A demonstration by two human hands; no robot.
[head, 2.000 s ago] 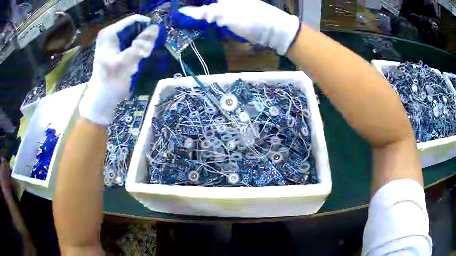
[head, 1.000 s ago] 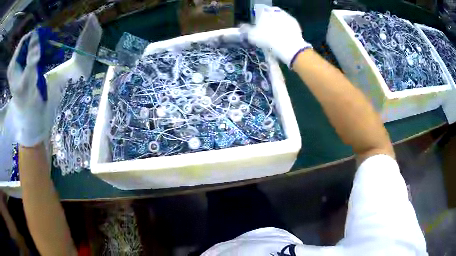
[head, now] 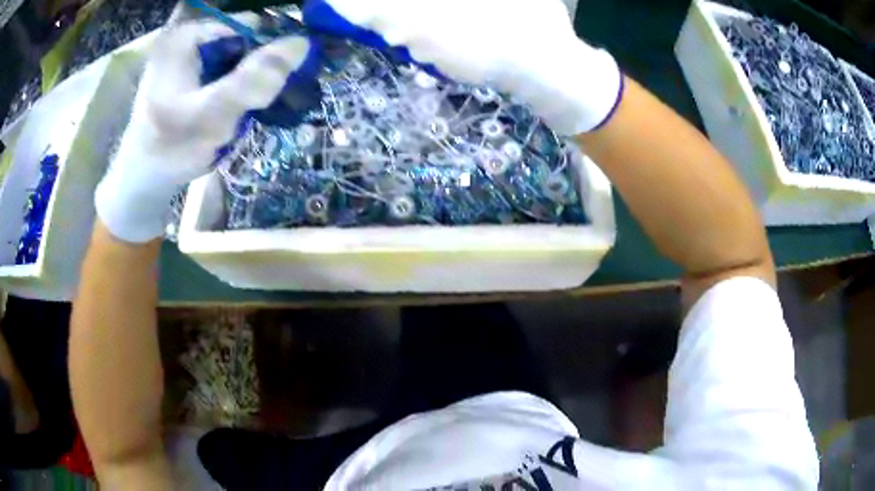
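Observation:
My left hand (head: pixel 192 125), in a white glove with blue palm and fingers, is above the left rear of the large foam bin (head: pixel 398 257). Its fingers are curled on a narrow blue-green board strip (head: pixel 225 19) that runs up to the top edge of the picture. My right hand (head: pixel 499 58), gloved the same way, reaches across the back of the bin with its blue fingertips close to my left hand. What its fingers hold is hidden. Wired circuit boards with round discs (head: pixel 403 205) and tangled white leads fill the bin.
A white side bin (head: pixel 820 201) of similar boards stands at right. A narrow white bin (head: pixel 72 225) at far left holds solid blue parts (head: pixel 38 206). The dark green bench (head: pixel 672 251) has its front edge below the bins. Tan pieces (head: pixel 225 364) lie below the bench.
My hands were far apart a second ago and are now close together over the back of the bin. My left hand moved right with the strip. The bins sit higher in view.

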